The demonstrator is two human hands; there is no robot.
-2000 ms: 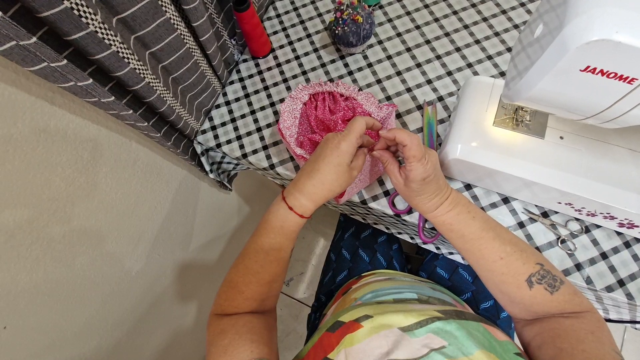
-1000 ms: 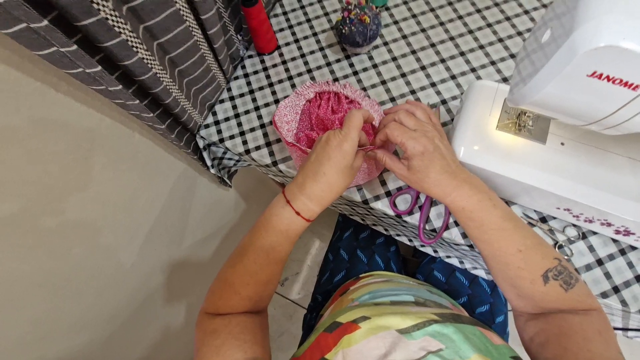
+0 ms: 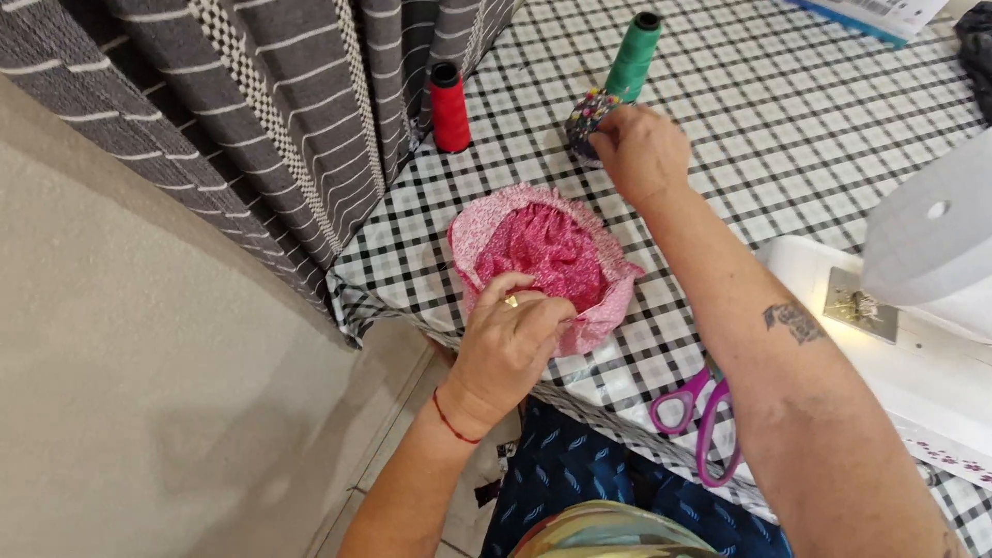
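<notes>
My left hand [image 3: 511, 337] pinches the near edge of a gathered pink fabric piece [image 3: 542, 248], which has a pale pink rim around a darker pink middle and lies by the table's edge. Up and to the right, my right hand [image 3: 643, 151] is at the dark pincushion [image 3: 581, 139], which is stuck with many coloured pins. Its thumb and index finger are together at the cushion's side; whether a pin is between them cannot be made out.
A red thread cone [image 3: 451, 112] stands near the grey curtain [image 3: 294, 101], a green one [image 3: 634, 58] behind the pincushion. Purple-handled scissors [image 3: 707, 418] lie under my right forearm. A white sewing machine [image 3: 930, 256] is at the right. The checked tablecloth [image 3: 759, 108] hangs over the near edge.
My right hand has left the pink fabric, where it was beside my left hand, and moved up to the pincushion. My left hand has stayed on the fabric.
</notes>
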